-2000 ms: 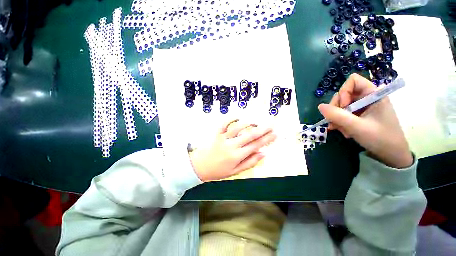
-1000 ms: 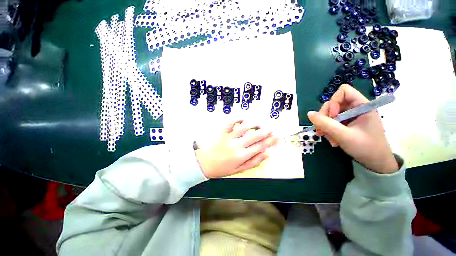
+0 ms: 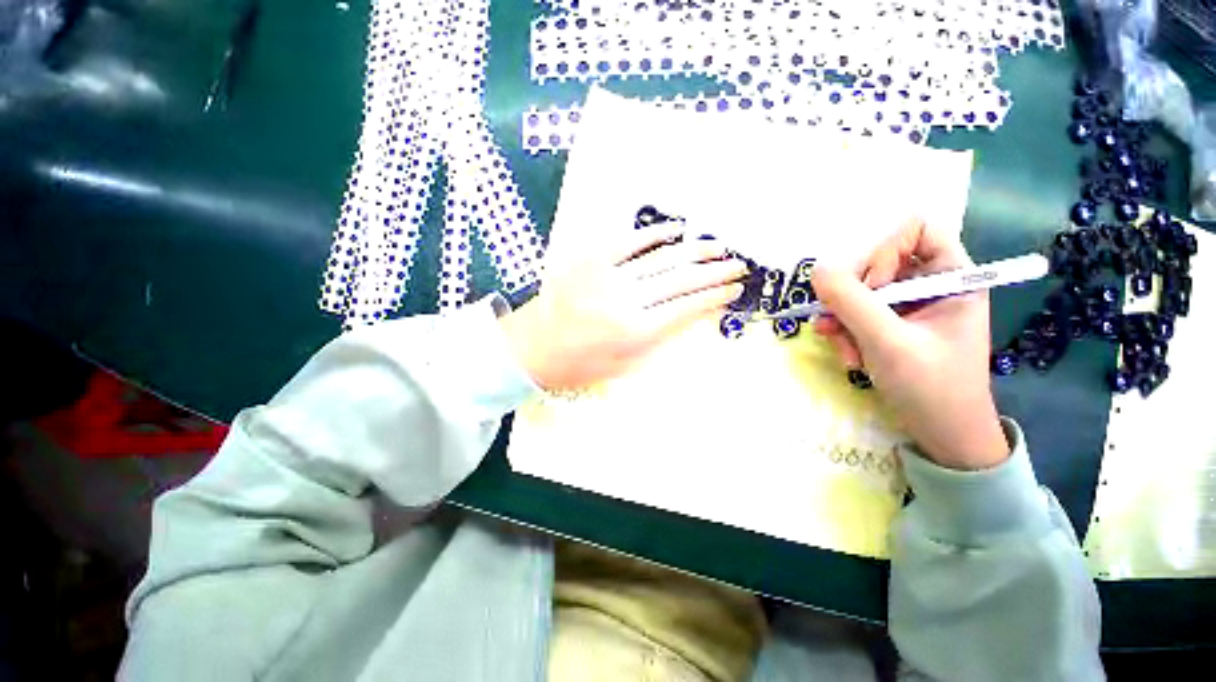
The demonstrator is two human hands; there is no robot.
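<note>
My right hand holds pale tweezers like a pen, their tip pointing left at the small black multi-hole parts. The parts stand in a row on the white-yellow work sheet. My left hand lies palm down on the sheet with fingers pointing right, over part of the row, and holds nothing that I can see. Its fingertips are beside the parts near the tweezer tip. Faint small rings show on the lower right of the sheet. Whether the tip touches a part cannot be told.
Perforated white strips fan out at the left, and more strips lie stacked behind the sheet. A loose pile of black parts lies at the right, partly on a second pale sheet. A thin dark tool lies at upper left.
The view has turned and shifted, so the sheet looks tilted. My left hand has moved up over the row of parts. My right hand has moved the tweezers from the sheet's right edge to the parts.
</note>
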